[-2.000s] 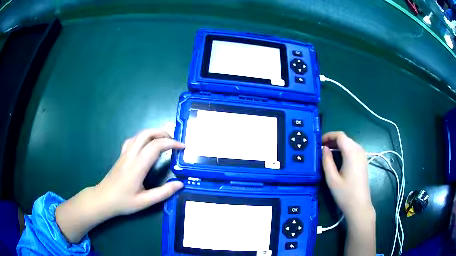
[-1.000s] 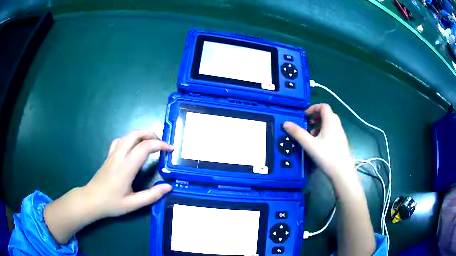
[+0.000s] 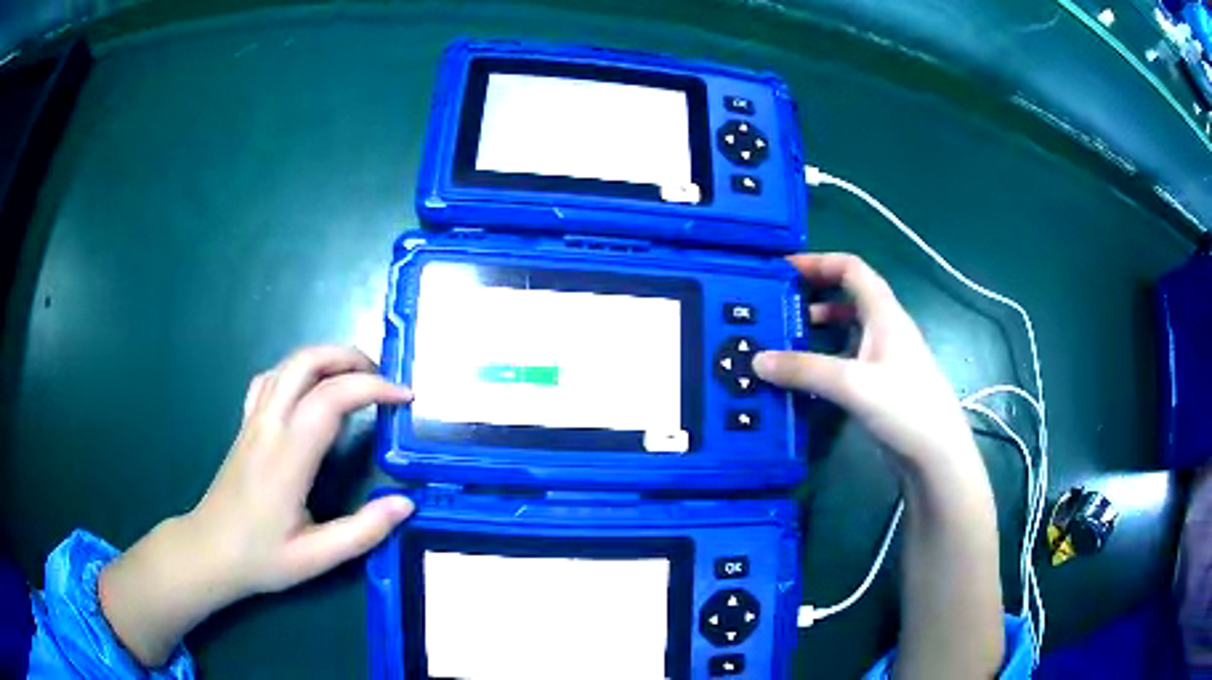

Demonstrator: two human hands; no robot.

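Observation:
Three blue handheld scanners lie edge to edge. The middle scanner (image 3: 598, 472) shows a white screen with a small green bar (image 3: 518, 375). The upper scanner (image 3: 611, 223) and the lower scanner (image 3: 598, 511) show white screens. My left hand (image 3: 293, 465) rests its index fingertip on the middle scanner's left edge, thumb at the lower scanner's top left corner. My right hand (image 3: 884, 365) has its thumb on the right side of the middle scanner's arrow keypad (image 3: 739, 363), with its other fingers at the right edge, partly hidden.
White USB cables (image 3: 930, 263) run from the upper and lower scanners and loop at the right. A black and yellow item (image 3: 1083, 522) lies beside them. A blue case (image 3: 1183, 352) is at the far right, a dark tray-like shape (image 3: 40, 126) at the upper left.
My right hand has gone from the middle scanner's right edge to its OK button, then down to the arrow keypad. A green bar has appeared on the middle screen. The view has shifted.

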